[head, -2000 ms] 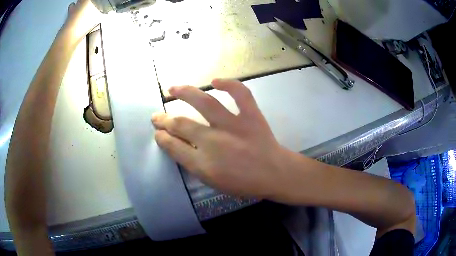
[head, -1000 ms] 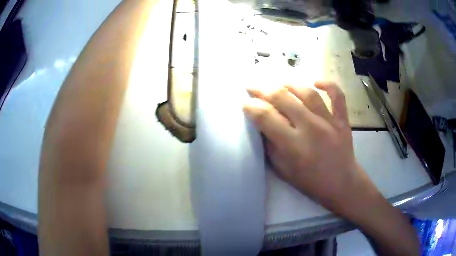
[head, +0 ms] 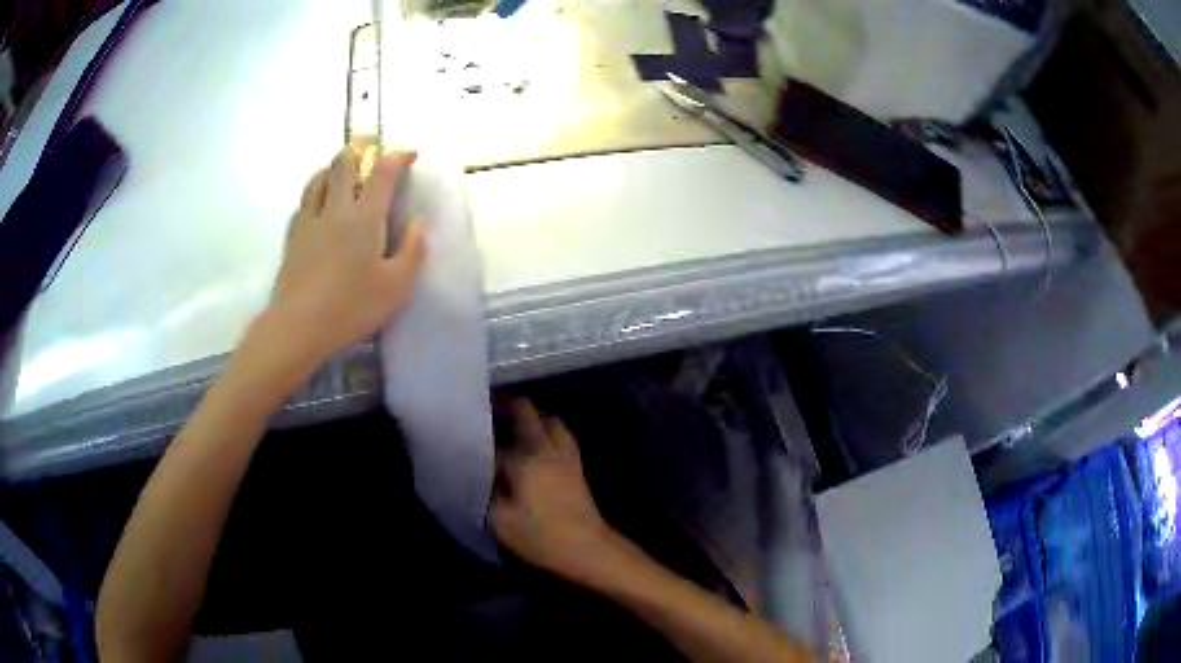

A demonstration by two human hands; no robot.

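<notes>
A long pale grey-white fabric strip (head: 440, 304) lies on the white machine table and hangs over its front edge towards my dark-clothed lap. My left hand (head: 343, 253) is on the table at the strip's left edge, with thumb and fingers around that edge. My right hand (head: 541, 486) is below the table edge at the strip's right side, near its lower end. Its fingertips are dark and blurred, so I cannot tell if they grip the strip.
Open thread snips (head: 736, 127), a dark flat phone-like rectangle (head: 870, 149) and dark fabric scraps (head: 699, 55) lie at the right. Dark pieces (head: 58, 214) lie at the far left. Pale threads (head: 926, 402) hang from the table's right. Blue baskets (head: 1075, 544) stand below right.
My left hand has come back from the needle area to the strip near the table's front. My right hand has moved off the table, down beside the hanging strip. The view has shifted.
</notes>
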